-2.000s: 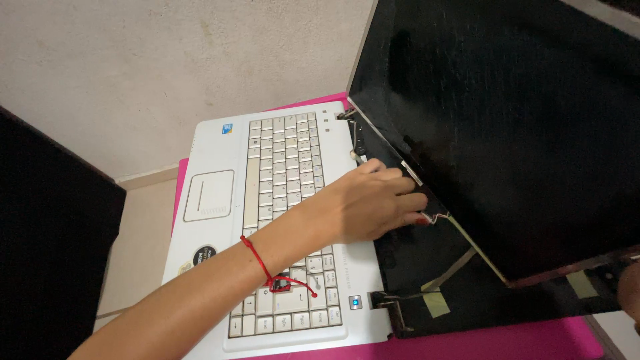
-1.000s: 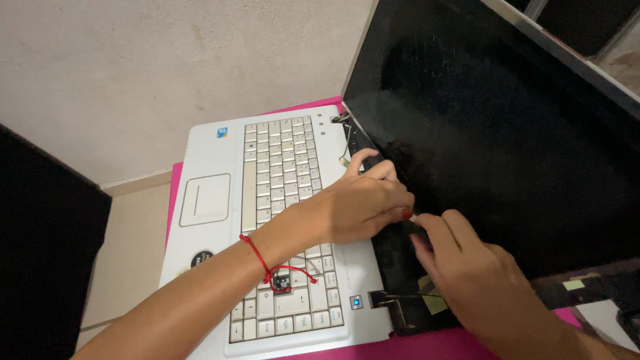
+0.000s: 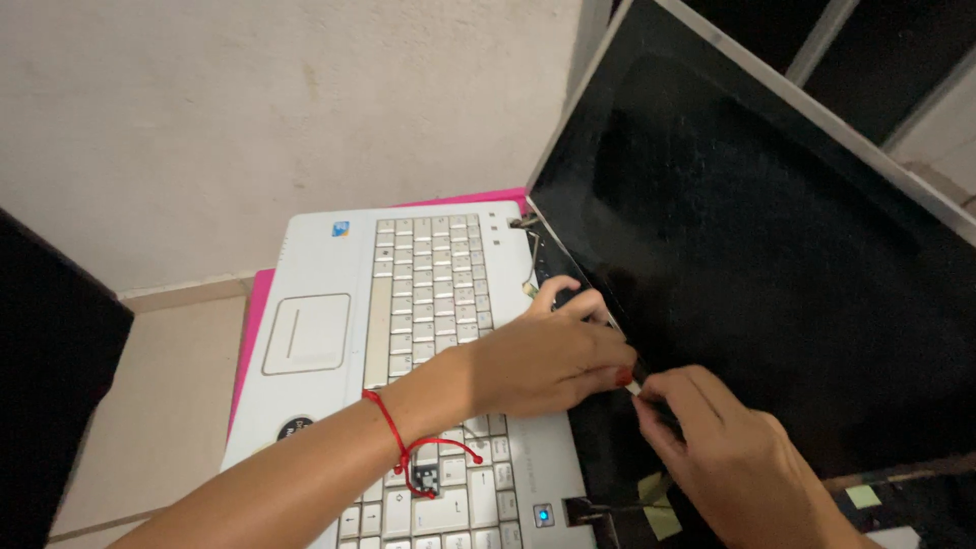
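Note:
A white laptop base (image 3: 320,259) with a pale keyboard lies turned sideways, one key position bare. Its detached LCD panel (image 3: 732,229) leans at the right, over the black lid. My left hand (image 3: 557,351), a red cord bracelet on the wrist, reaches across the keyboard to the panel's lower edge, thumb and finger at a small white connector (image 3: 634,387). On the connector's other side, my right hand (image 3: 709,435) pinches with thumb and forefinger. The fingers partly hide the connector and its wires. A loose cable end (image 3: 530,290) shows beside the left fingertips.
A pink surface (image 3: 259,305) lies under the laptop, near a pale wall (image 3: 290,99). Metal hinges (image 3: 524,222) stick out at the base's back edge. Yellowish tape pieces (image 3: 659,511) are on the lid. The power button (image 3: 543,515) glows blue. A dark object (image 3: 61,366) stands at left.
My right hand has come in from the right edge to meet my left hand at the panel's lower edge. The panel's lower right part now sits farther over the lid.

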